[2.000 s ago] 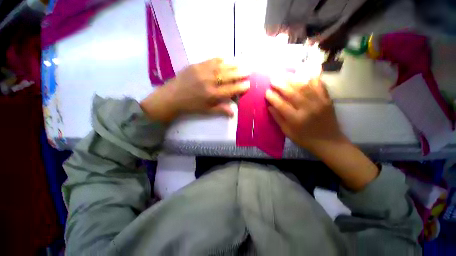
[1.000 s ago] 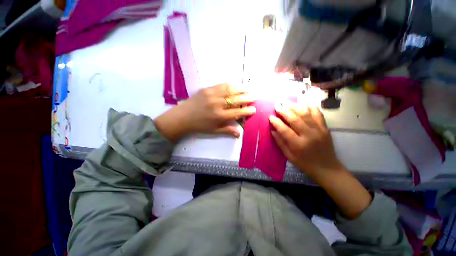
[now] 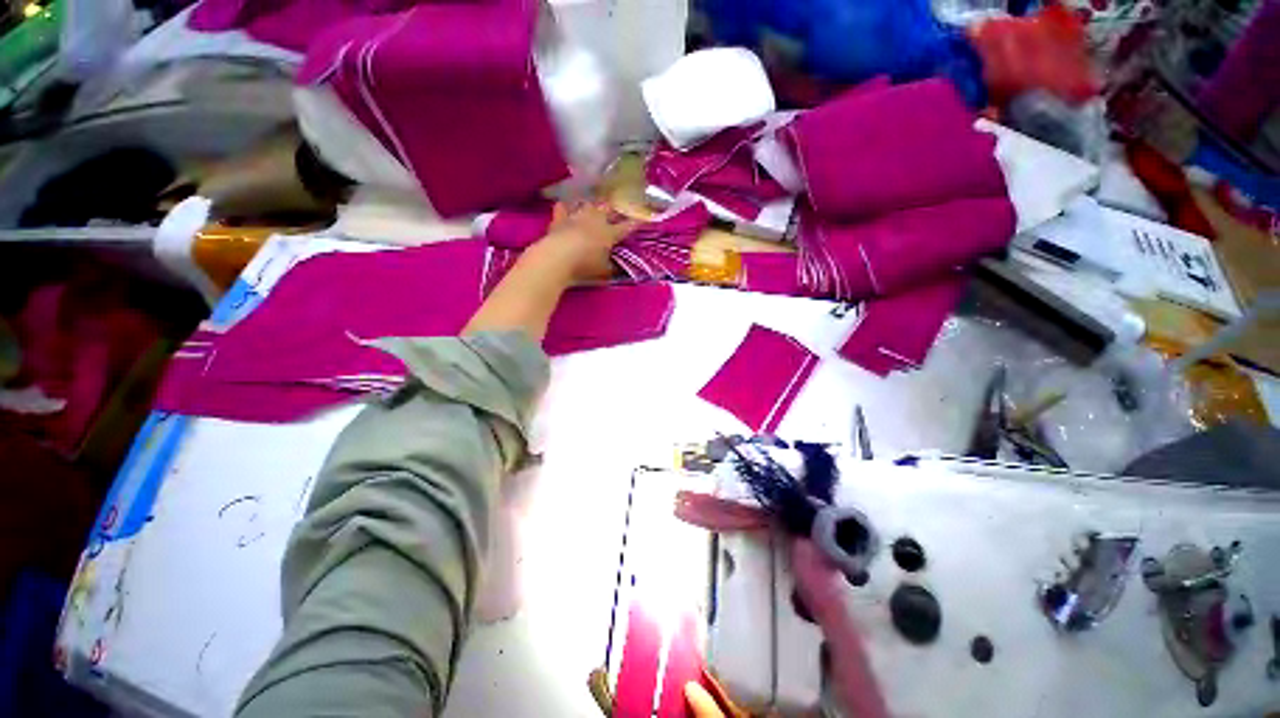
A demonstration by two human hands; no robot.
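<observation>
My left hand [image 3: 587,236] reaches far forward to the back of the white table, its fingers at a fanned bundle of magenta strips [image 3: 663,247]. Whether the fingers grip a piece is hidden. Of my right hand [image 3: 706,699] only fingertips show, cut off by the bottom edge beside the machine head. They are by a brightly lit magenta piece [image 3: 657,659]. The white sewing machine head [image 3: 1011,603] fills the lower right, with pink strip and dark threads hanging on it. The presser foot and needle are hidden.
Long magenta panels [image 3: 351,316] lie under and left of my left arm. Magenta stacks [image 3: 898,154] and a folded magenta pile [image 3: 449,105] stand behind. A small magenta piece [image 3: 758,376] lies behind the machine. Dark scissors [image 3: 1004,421] lie further right.
The view has tilted up and forward. My left hand has left the magenta piece at the needle and moved to the back bundle. My right hand is now mostly out of the picture.
</observation>
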